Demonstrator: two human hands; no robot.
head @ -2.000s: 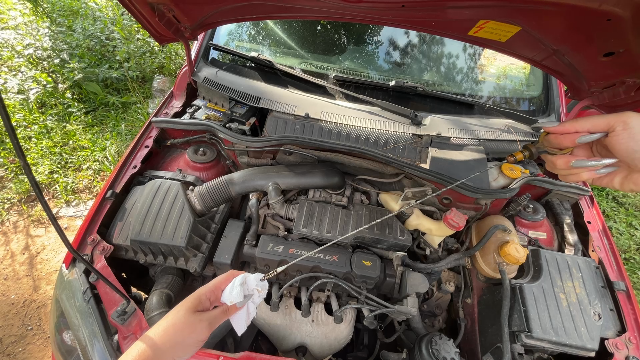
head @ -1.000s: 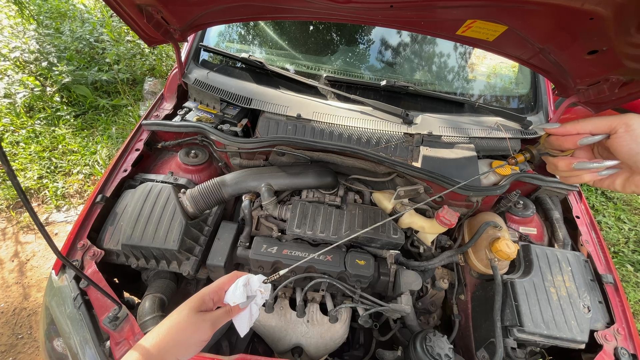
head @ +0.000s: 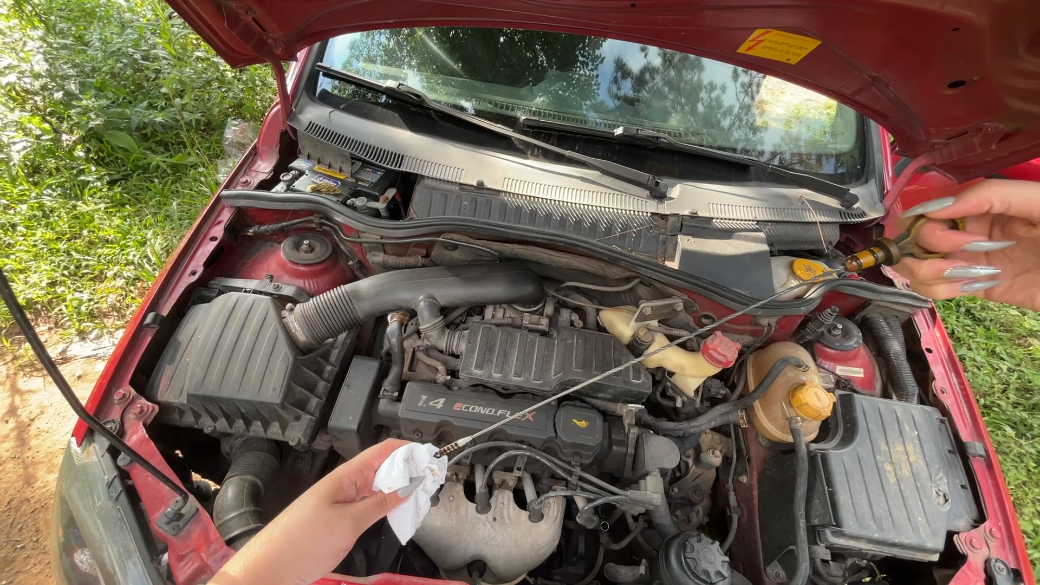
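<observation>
My right hand (head: 979,244) grips the yellow-brown handle (head: 873,256) of an engine oil dipstick (head: 605,372). Its thin metal rod slants down to the left across the engine bay. My left hand (head: 337,508) pinches a crumpled white paper wipe (head: 412,487) beside the coiled tip at the rod's lower end. Both are above the exhaust manifold shield (head: 496,532), in front of the black engine cover (head: 496,418) with its square oil filler cap (head: 578,429).
The raised red hood (head: 650,32) overhangs the windshield. An air filter box (head: 244,366) sits at left, a battery (head: 349,183) behind it. At right are the coolant tank (head: 784,394), a black box cover (head: 890,471) and a red-capped reservoir neck (head: 691,361). A hood prop rod (head: 81,398) crosses the left side.
Both hands keep hold of the wipe and the dipstick. No plain change in their positions against the engine.
</observation>
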